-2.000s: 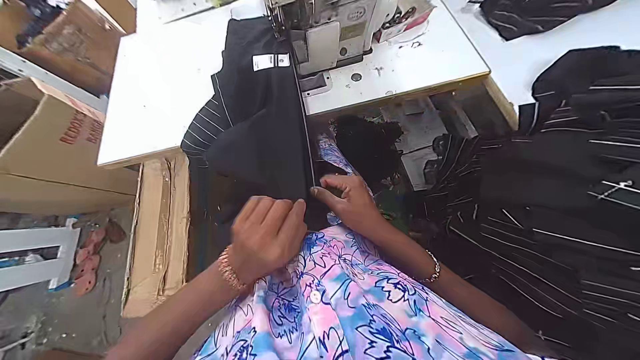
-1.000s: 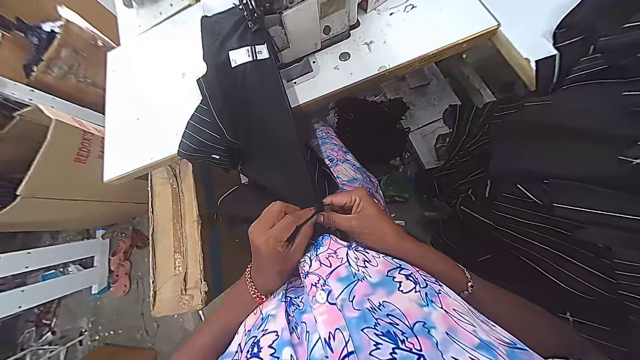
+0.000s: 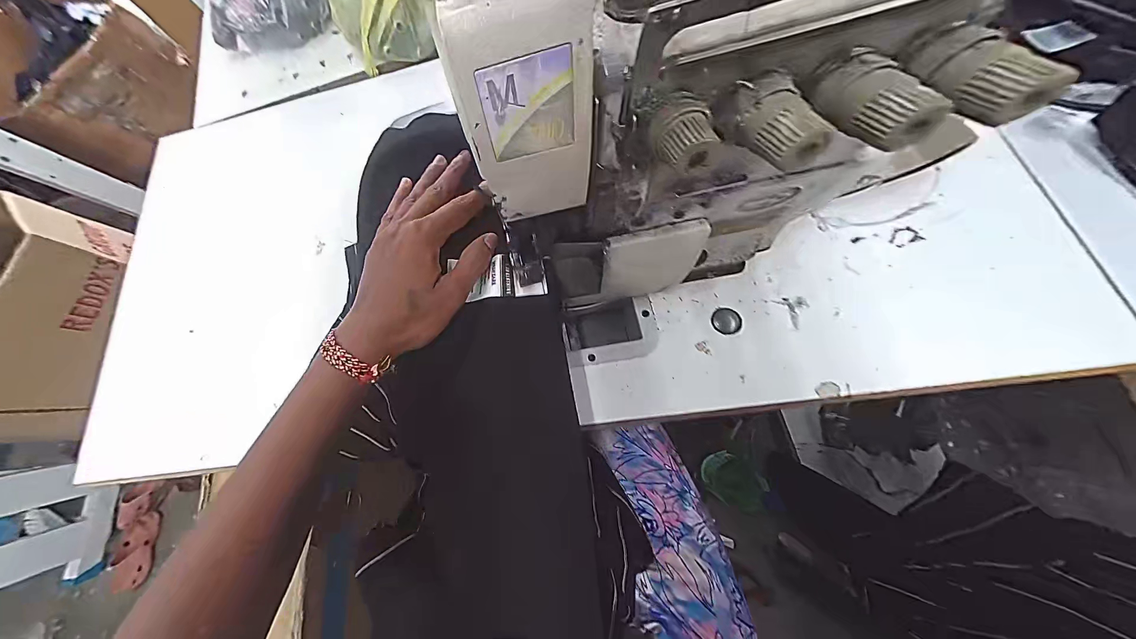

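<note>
My left hand [image 3: 417, 257], with a red and gold bracelet at the wrist, lies flat on the black fabric [image 3: 497, 399], its fingers spread. The thumb rests by a white label [image 3: 497, 277] that bears writing, close to the presser foot [image 3: 526, 262] of an overlock sewing machine [image 3: 532, 106]. Fabric extends past the machine's needle area at the top and hangs over the table's front edge below. My right hand is not in view.
The white machine table [image 3: 222, 266] extends to both sides. Tension knobs [image 3: 781, 124] line the machine. A cardboard box [image 3: 53, 311] stands at left, pink clogs [image 3: 136, 541] on the floor. Dark striped fabric [image 3: 1003, 550] is piled lower right. A yellow-green bag [image 3: 390, 31] sits behind.
My left hand has left the fabric's lower end and now lies on it beside the needle area. My right hand has gone out of view. The view has moved closer to the machine.
</note>
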